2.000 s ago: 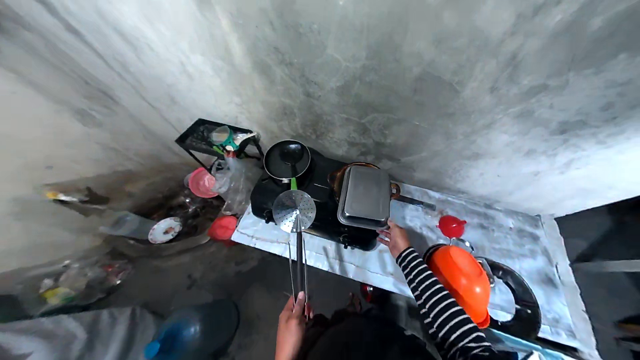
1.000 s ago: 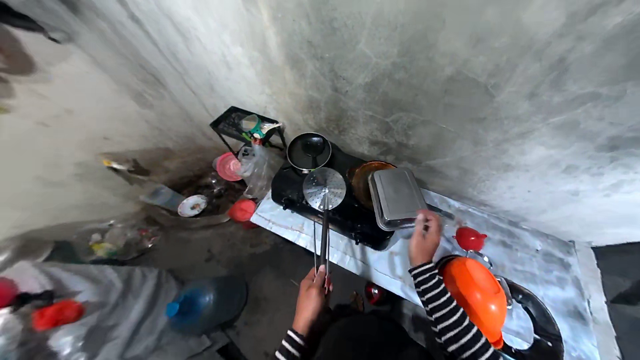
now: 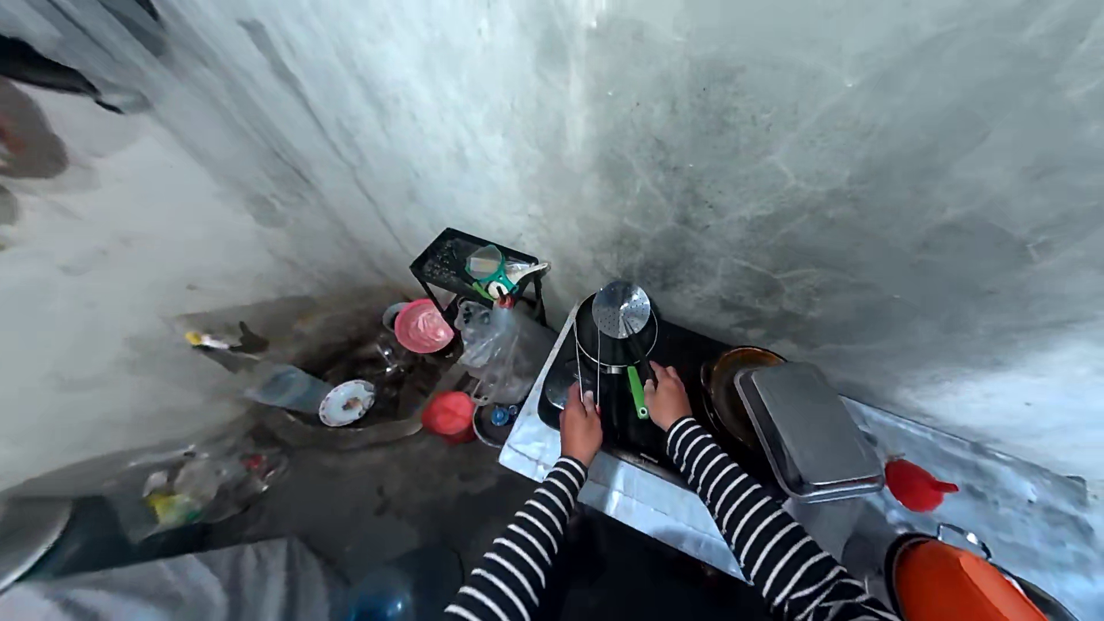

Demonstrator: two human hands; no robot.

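Observation:
A perforated metal skimmer lies over a black frying pan on the stove. My right hand is closed around the skimmer's dark handle, just right of the pan's green handle. Two thin metal prongs, seemingly tongs, rise from my left hand across the pan's left side. On the stove's right, a brown-rimmed pan is partly hidden by a rectangular metal container.
The black stove stands against the concrete wall on a silvery-covered counter. To the right are a red funnel-like item and an orange basin. Left of the stove are plastic bags, a pink bowl and a small black rack.
My right hand has left the metal container and taken the skimmer's handle; earlier my left hand held skimmer and prongs together. The skimmer has moved over the black pan. The view has shifted.

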